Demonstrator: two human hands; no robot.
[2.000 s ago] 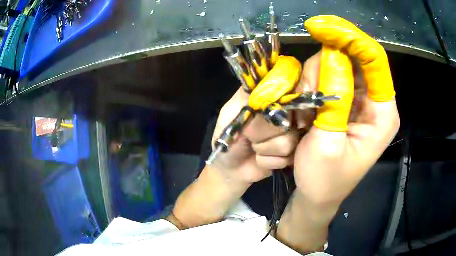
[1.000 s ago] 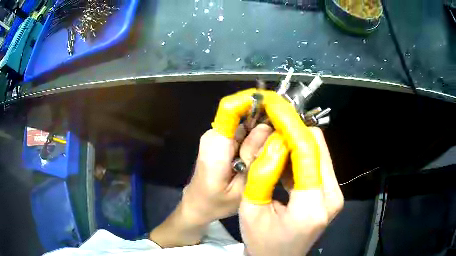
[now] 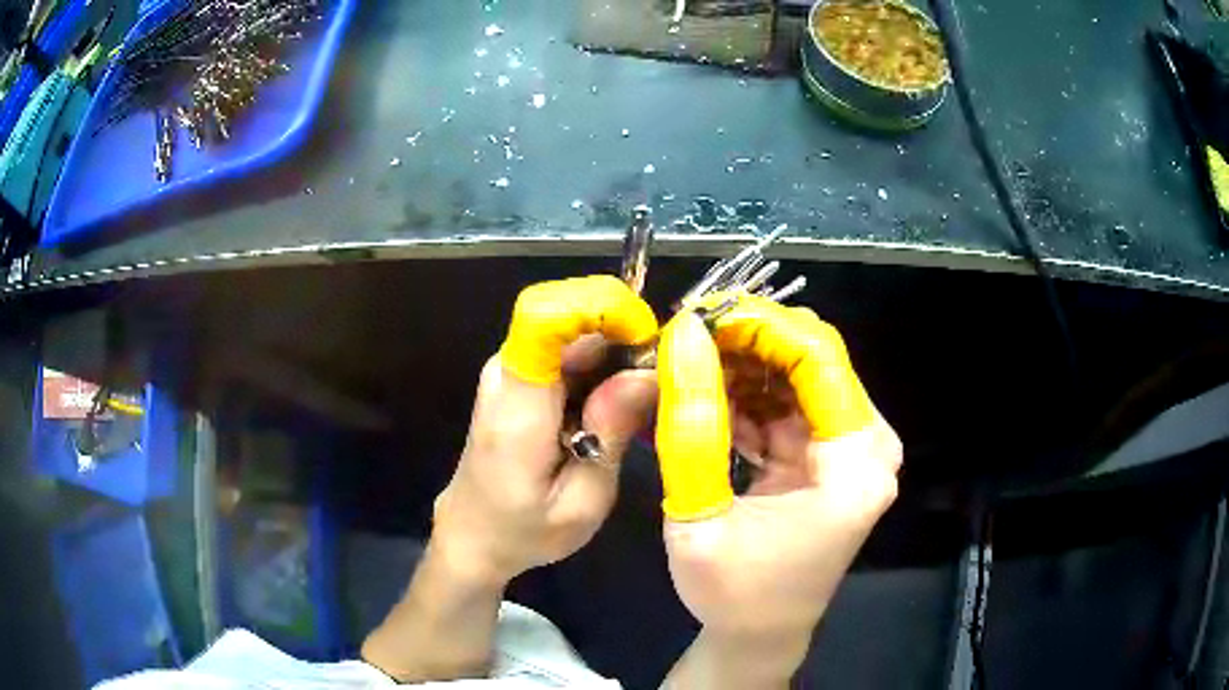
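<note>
My left hand (image 3: 539, 431), with a yellow finger cot on its index finger, is closed around connector plugs. One dark metal plug (image 3: 638, 249) points up from it, and the round end of another (image 3: 584, 445) shows beside the thumb. My right hand (image 3: 768, 458), with yellow cots on the thumb and a finger, touches the left hand. Several silver connector tips (image 3: 741, 276) fan out up and right above the right fingertips. Overlapping fingers hide the plug bodies, so which hand holds the fanned ones is hard to tell. No cable leads are clearly visible.
A blue tray (image 3: 276, 155) of heaped connectors lies at the upper left. A round tin (image 3: 876, 68) of golden rough material and a dark flat base (image 3: 674, 34) are at the back. A black cord (image 3: 991, 148) crosses the bench. Blue bins (image 3: 115, 445) are lower left.
The view has shifted, showing more of the bench. The hands have turned. The connectors fanned above the left fist earlier now point up and right by the right fingertips.
</note>
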